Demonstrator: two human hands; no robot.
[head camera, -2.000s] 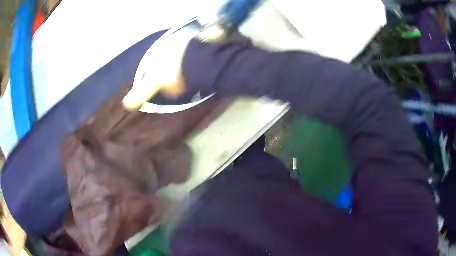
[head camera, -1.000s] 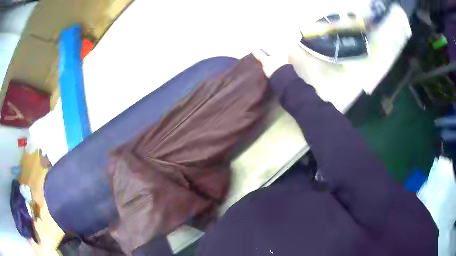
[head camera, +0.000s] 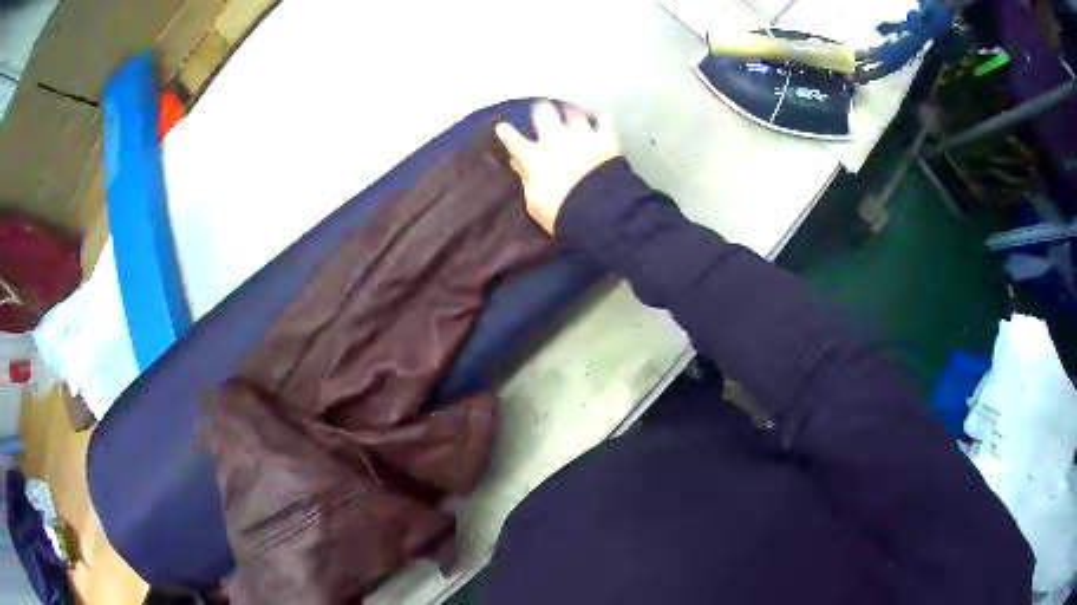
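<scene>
A dark brown garment (head camera: 390, 319) with a soft sheen lies over a long navy padded board (head camera: 154, 473). A narrow part, which looks like a sleeve, runs up along the board, and the rest lies bunched near its lower end. My right hand (head camera: 565, 154) lies on the far end of the narrow part, near the board's rounded tip, with its fingers spread. The fingertips touch the cloth and board; what is under the palm is hidden. My left hand is not in view.
A black iron (head camera: 785, 101) with a pale handle rests at the upper right of the white table (head camera: 343, 83). A blue strip (head camera: 144, 213) lies at the left. Green floor (head camera: 886, 272), a metal stand and a white sack (head camera: 1022, 449) are at the right.
The iron was under my right hand, then stood released at the upper right. My right hand has since moved left and down from beyond the garment's end onto it, and the narrow part lies flatter along the board.
</scene>
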